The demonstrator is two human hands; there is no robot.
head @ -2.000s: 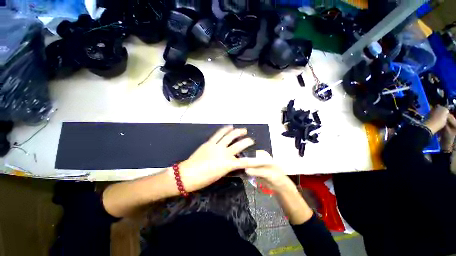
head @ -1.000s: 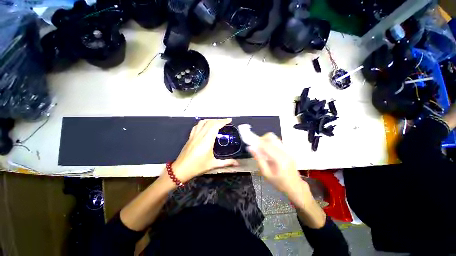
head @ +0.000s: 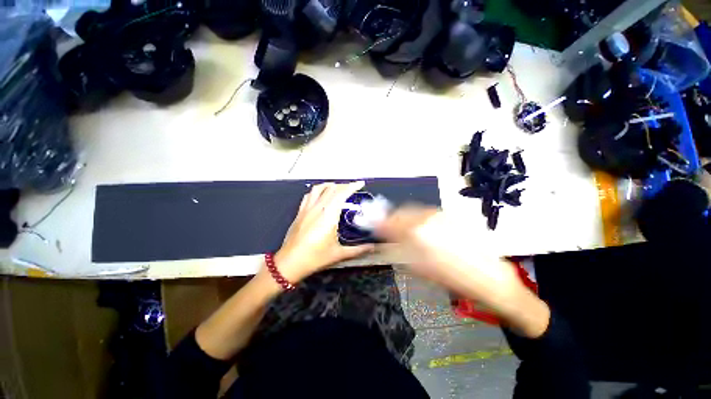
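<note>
A front-fitted unit with a glossy dark face [head: 352, 231] stands face up on the right part of the black work mat [head: 195, 222]. My left hand [head: 316, 230], with a red bead bracelet at the wrist, grips the unit from its left side. My right hand [head: 409, 234] is blurred and holds a small white wiping cloth [head: 373, 212] against the glossy face. The cloth and fingers hide the upper right part of the face.
A black housing [head: 293, 109] lies open side up behind the mat. Small black clips [head: 493, 178] lie right of it, near a round circuit board [head: 530, 117]. Black shells [head: 460, 47] fill the back. A clear bag [head: 35, 117] is left. A person's dark sleeve [head: 670, 214] is right.
The glossy unit came into view in my left hand. My right hand first moved to its right with the white cloth, then onto its face. The other person's hand has left view.
</note>
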